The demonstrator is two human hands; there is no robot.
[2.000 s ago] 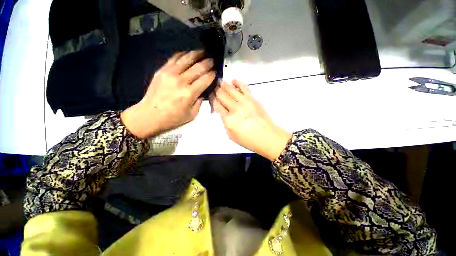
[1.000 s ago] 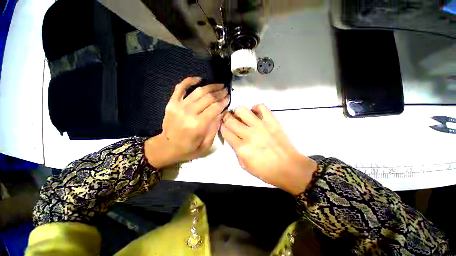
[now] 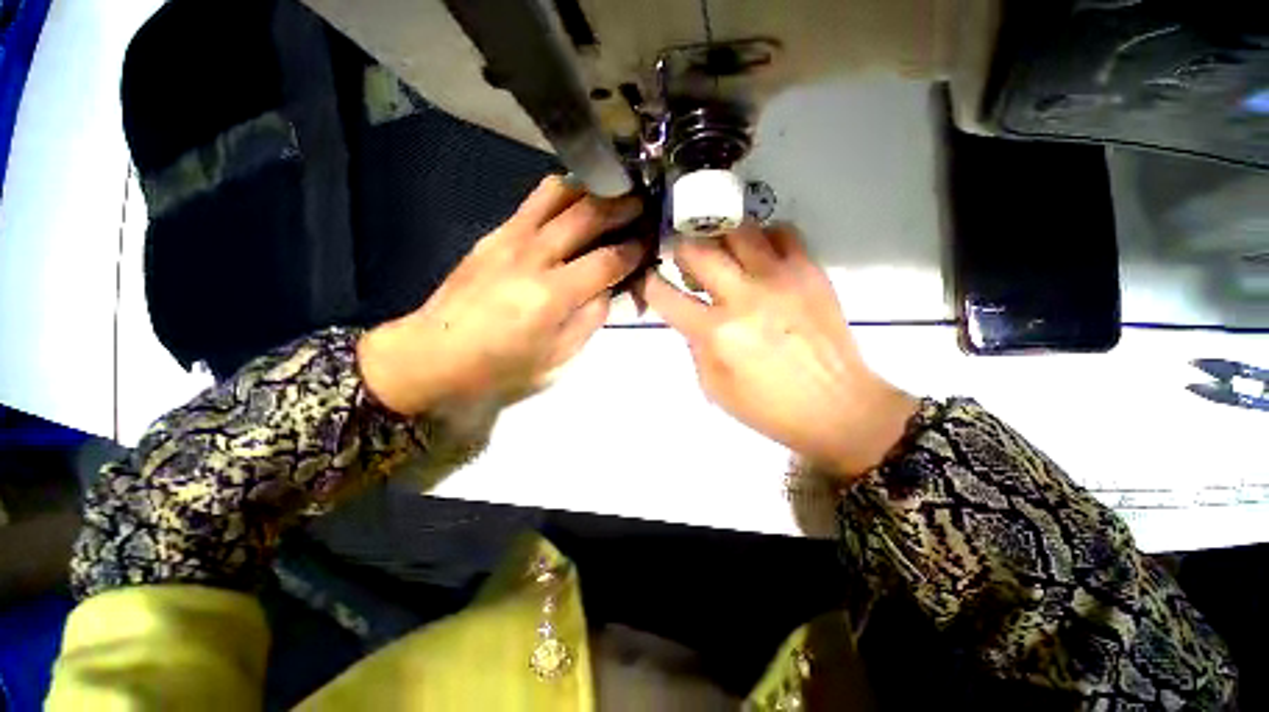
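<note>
A black mesh panel point(image 3: 432, 209) with a camouflage strip point(image 3: 223, 160) and a dark webbing band point(image 3: 324, 181) crossing it lies on the table at the left, partly under the machine head. My left hand point(image 3: 522, 299) rests on its right part, fingertips pressing the panel near the needle area. My right hand point(image 3: 772, 341) is at the panel's right edge, its fingertips beside my left ones, pinching the edge just below the white-capped round part point(image 3: 707, 202). The metal presser parts point(image 3: 651, 139) stand at the panel edge. The fingers hide the edge itself.
A black smartphone point(image 3: 1037, 251) lies on the machine bed at the right. Thread snips point(image 3: 1232, 383) lie at the right rim. A small perforated disc point(image 3: 759, 202) sits beside the white cap. A dark control panel point(image 3: 1141, 70) is at the top right. Dark panels point(image 3: 334, 598) lie below the table edge.
The view has shifted, with more of the machine head showing. My right hand has moved up to beside the white cap. My left fingertips are closer to the presser parts.
</note>
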